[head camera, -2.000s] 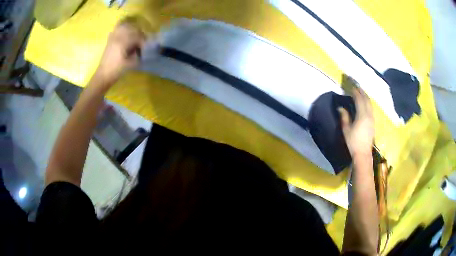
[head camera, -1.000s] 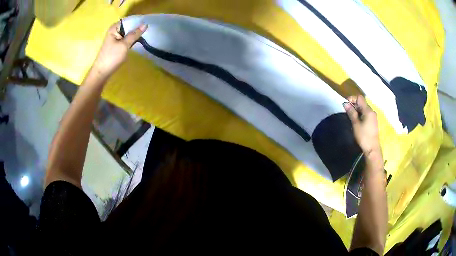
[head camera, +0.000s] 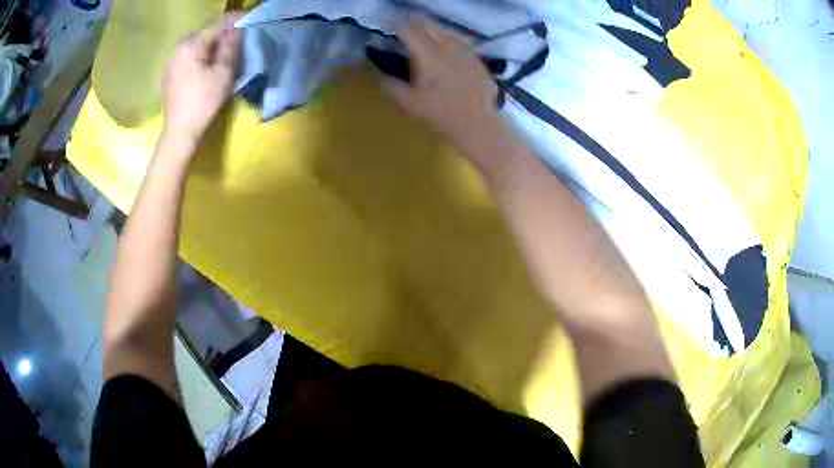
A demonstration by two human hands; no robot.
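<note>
A pale grey garment panel (head camera: 297,59) with dark parts is bunched at the top of the yellow cloth (head camera: 366,247). My left hand (head camera: 199,80) grips its left end. My right hand (head camera: 450,80) is blurred and lies over the panel near a dark strip; whether its fingers grip cloth is unclear. Another white panel (head camera: 677,169) with a lengthwise black strip runs down to the right and ends in a black piece (head camera: 748,283). The panels overlap near my right hand, where their borders are hard to tell.
Black and white pieces (head camera: 645,46) lie at the upper right. A rounded olive-yellow form (head camera: 137,64) stands at the upper left. A small white tube (head camera: 803,439) is at the lower right edge. A wooden frame (head camera: 55,196) and cluttered floor show at the left.
The panel held between my hands has moved up and away from the near side and is now bunched. My right hand has moved left and up from the black end piece.
</note>
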